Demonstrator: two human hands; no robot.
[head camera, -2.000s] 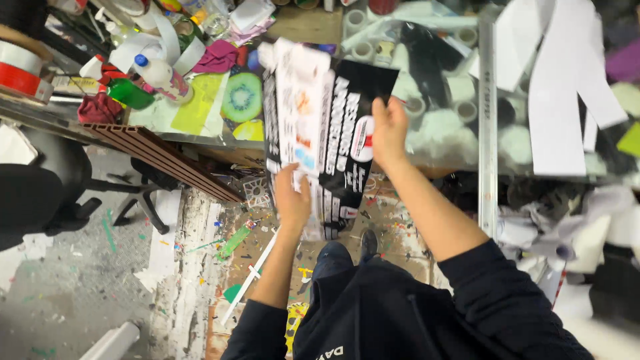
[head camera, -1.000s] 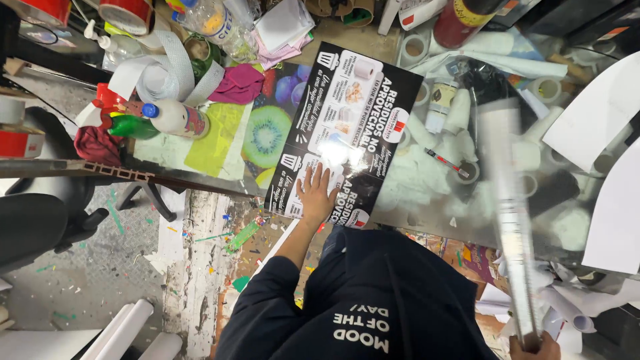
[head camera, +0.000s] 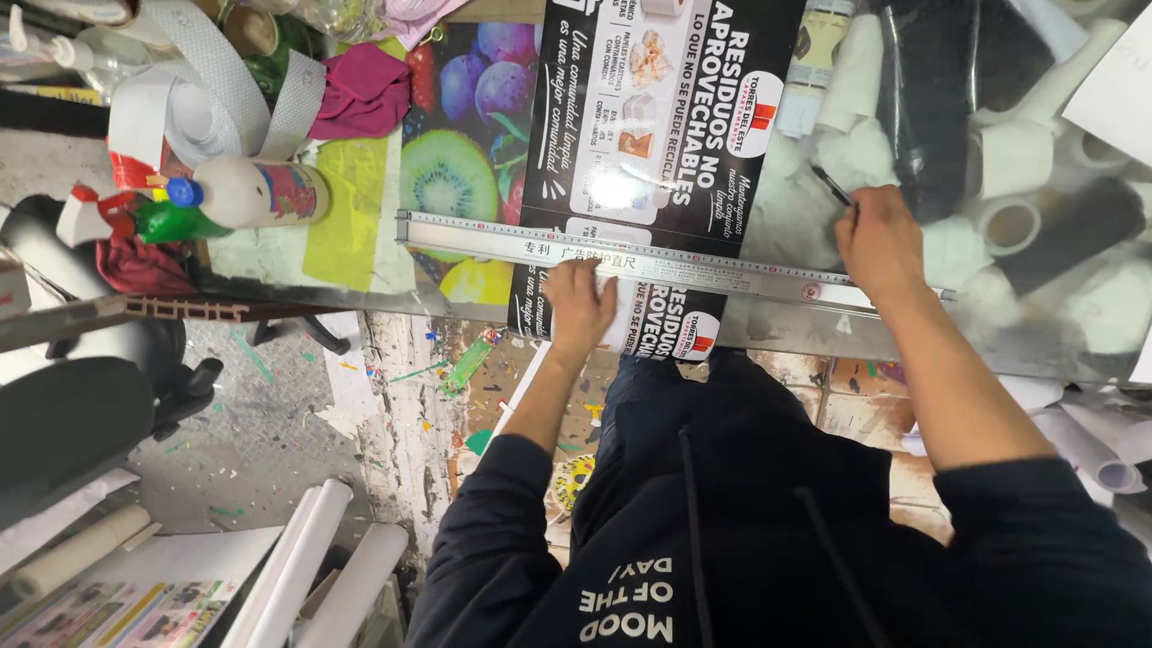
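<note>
A black printed vinyl sheet (head camera: 576, 117) with white and red artwork lies on the glass tabletop, its near end over the edge. Across it rests a long metal ruler (head camera: 666, 261). My left hand (head camera: 580, 301) presses on the ruler's near side, fingertips on the metal. My right hand (head camera: 880, 238) holds a slim dark pen-like tool (head camera: 832, 186), perhaps a cutter, beside the ruler's right part; its tip points away from me over the glass.
On the left stand a white bottle (head camera: 261, 192), a green spray bottle (head camera: 171, 220), a roll of tape (head camera: 211, 121) and a magenta cloth (head camera: 364, 90). Paper rolls (head camera: 1008, 225) show beneath the glass. White rolls (head camera: 297, 558) stand at the lower left.
The ruler, held at the right side a second ago, now lies across the sheet. My left hand has moved from the sheet onto it. My right hand now holds the slim tool that lay on the glass.
</note>
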